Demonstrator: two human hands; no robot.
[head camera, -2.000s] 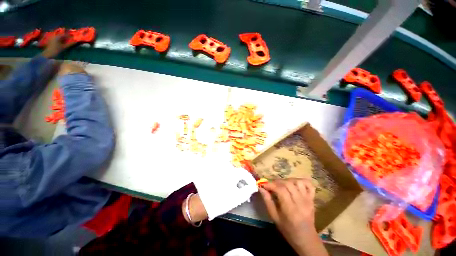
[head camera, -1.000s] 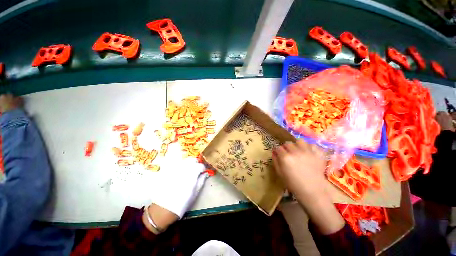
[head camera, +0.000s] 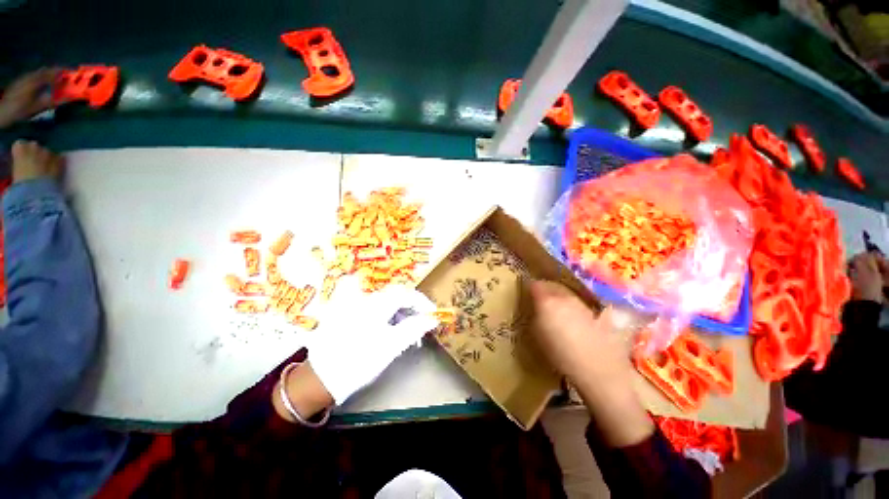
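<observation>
My left hand (head camera: 366, 336), in a white glove, is at the left corner of the brown carton and pinches a small yellow-orange plastic part (head camera: 444, 317) at its fingertips. My bare right hand (head camera: 570, 326) is blurred over the carton's right side; its fingertips are unclear, so I cannot tell if it holds anything. The open carton (head camera: 527, 401) has small dark metal pieces (head camera: 478, 297) scattered inside. A pile of yellow-orange parts (head camera: 380, 239) lies on the white bench behind my glove, with looser ones to its left.
A blue crate (head camera: 746, 317) with a clear bag of orange parts stands right of the carton. Orange shells (head camera: 799, 263) are heaped beyond it; others sit along the green belt (head camera: 409, 58). A pale post (head camera: 556, 78) rises behind. Another person's denim sleeve (head camera: 49, 283) is at left.
My left glove has moved slightly right and up, and a yellow-orange part now shows at its fingertips instead of a redder one. The neighbour's hand has reached a shell on the belt.
</observation>
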